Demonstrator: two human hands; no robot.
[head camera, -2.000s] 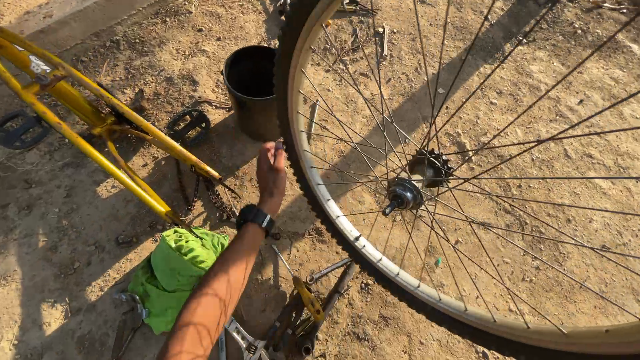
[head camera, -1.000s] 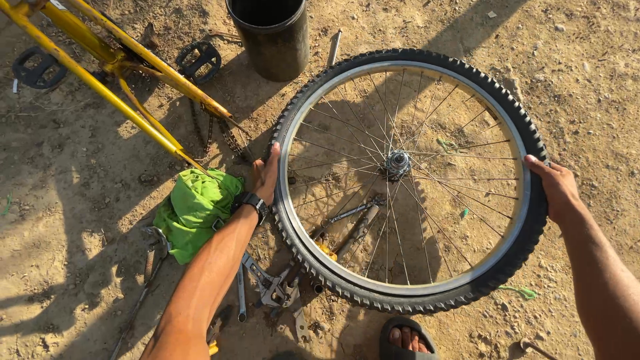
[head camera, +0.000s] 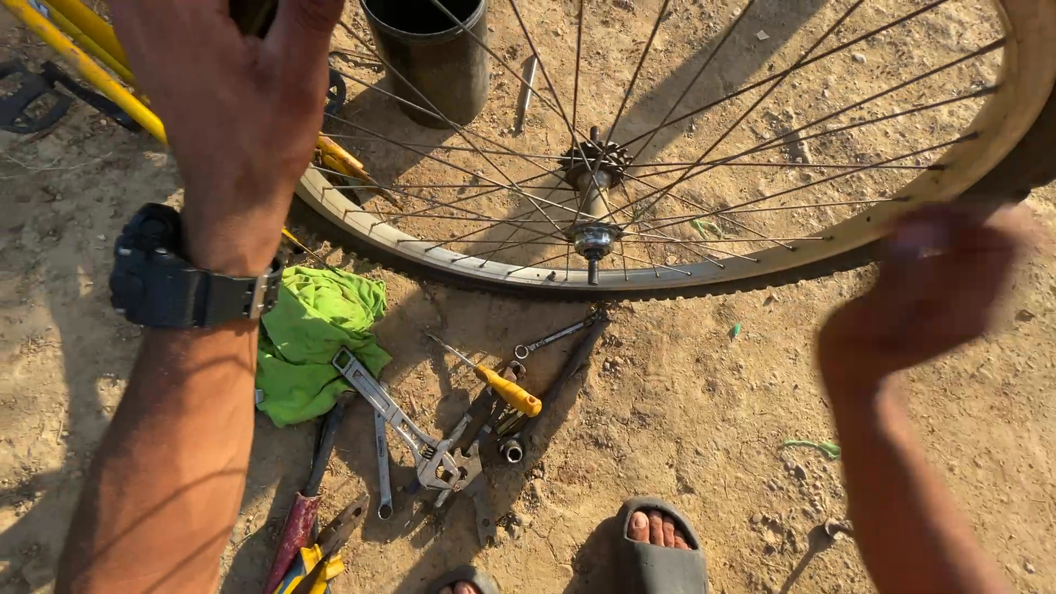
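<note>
A bicycle wheel (head camera: 660, 289) with a knobby tyre, wire spokes and a hub with sprockets (head camera: 596, 165) is tilted above the ground. My left hand (head camera: 247, 107), with a black watch at the wrist, is shut on its tyre at the upper left. My right hand (head camera: 924, 280) is blurred and overlaps the tyre at the right; its grip is unclear. Below the wheel lie an adjustable wrench (head camera: 396, 417), a yellow-handled screwdriver (head camera: 510, 391), a ring spanner (head camera: 383, 462) and a green cloth (head camera: 318, 346).
A yellow bicycle frame (head camera: 91, 70) with a black pedal (head camera: 31, 99) lies at the upper left. Beside it stands a dark bucket (head camera: 437, 74). Pliers (head camera: 330, 544) are at the lower left. A sandalled foot (head camera: 660, 549) is at the bottom edge.
The wheel, lying flatter with both hands at its sides one second ago, is now tilted and nearer the camera. Its hub shows more from the side, and more of the tools are uncovered.
</note>
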